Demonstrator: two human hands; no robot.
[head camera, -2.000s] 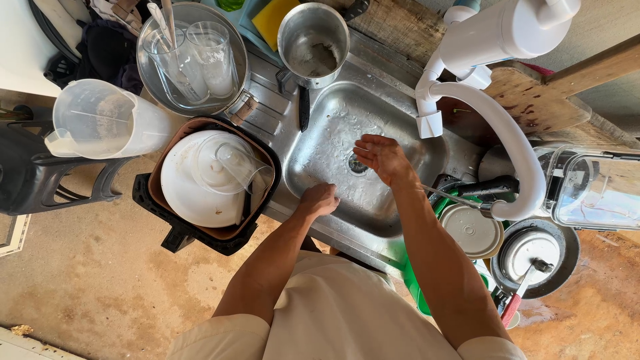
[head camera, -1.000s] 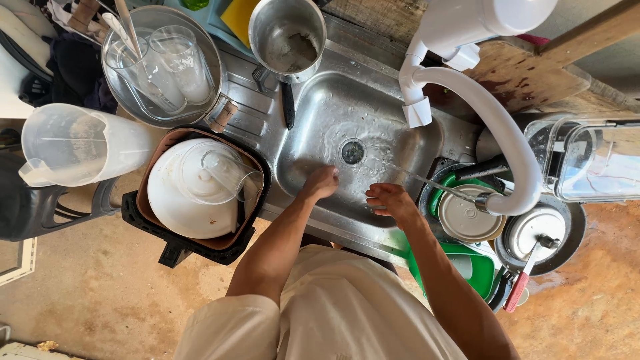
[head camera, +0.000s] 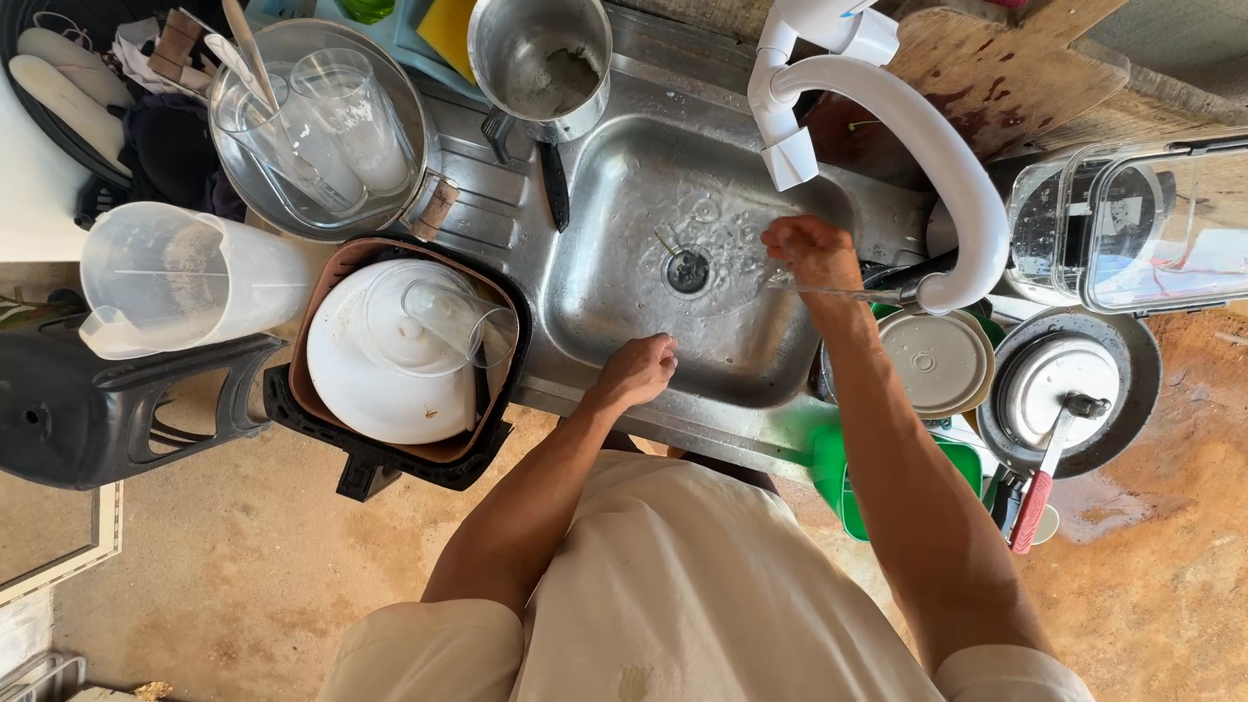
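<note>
Over the near edge of the stainless steel sink (head camera: 624, 234) is my left hand (head camera: 639, 369), its fingers curled; whether it holds anything small cannot be told. My right hand (head camera: 811, 249) is over the right side of the basin with fingers bent and nothing visible in them. A thin water stream from the white faucet (head camera: 936, 127) crosses by my right wrist. Water splashes around the drain (head camera: 686, 271), where a small green stem lies. A metal pot (head camera: 541, 68) stands behind the basin, and a black-handled utensil (head camera: 553, 185) rests at its left rim.
Left are a black air-fryer basket (head camera: 517, 390) with white plates (head camera: 390, 409) and a glass, a clear plastic pitcher (head camera: 156, 278), and a metal pan (head camera: 322, 229) holding glasses. Right are a frying pan (head camera: 1136, 429), a green container (head camera: 834, 468), stacked lids (head camera: 926, 356) and a clear plastic bin (head camera: 1170, 229).
My right hand was lower, near the front of the sink, a second ago and has moved back toward the faucet side. My left hand stays near the front edge.
</note>
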